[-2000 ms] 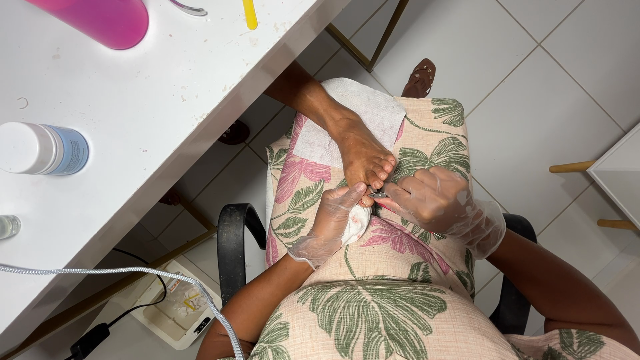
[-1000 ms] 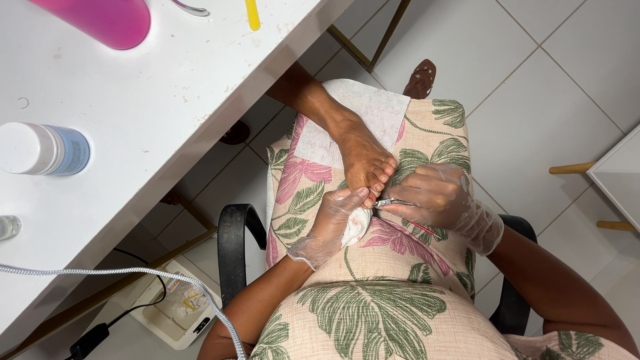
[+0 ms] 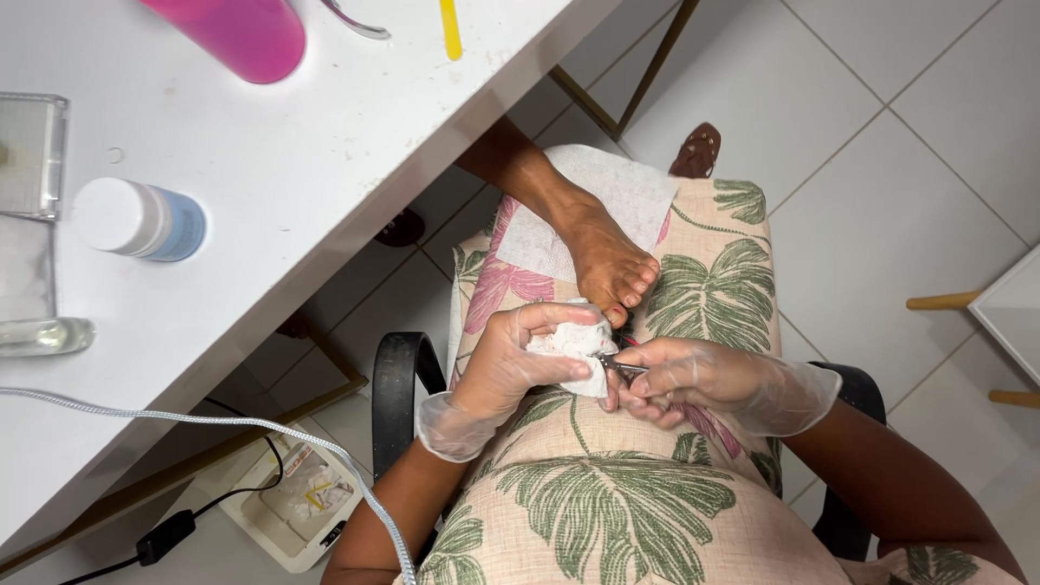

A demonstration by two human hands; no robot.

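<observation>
Another person's bare foot (image 3: pixel 605 252) rests over a white paper towel (image 3: pixel 536 244) on my lap, its toes toward me. My left hand (image 3: pixel 520 349), in a clear plastic glove, holds a crumpled white wad (image 3: pixel 578 341) beside the big toe. My right hand (image 3: pixel 691 375), gloved likewise, grips a small metal nipper (image 3: pixel 621 366) whose tip touches the wad. There is a red spot at the big toe's nail.
A white table (image 3: pixel 325 187) at upper left bears a pink bottle (image 3: pixel 244 41), a white and blue jar (image 3: pixel 142 219), a yellow stick (image 3: pixel 451 31) and a glass vial (image 3: pixel 45 336). A grey braided cord (image 3: pixel 268 422) crosses its near edge. An open bin (image 3: pixel 301 504) stands below.
My left hand has left the toes and lifted the white wad. My right hand has brought the nipper from the toes to the wad.
</observation>
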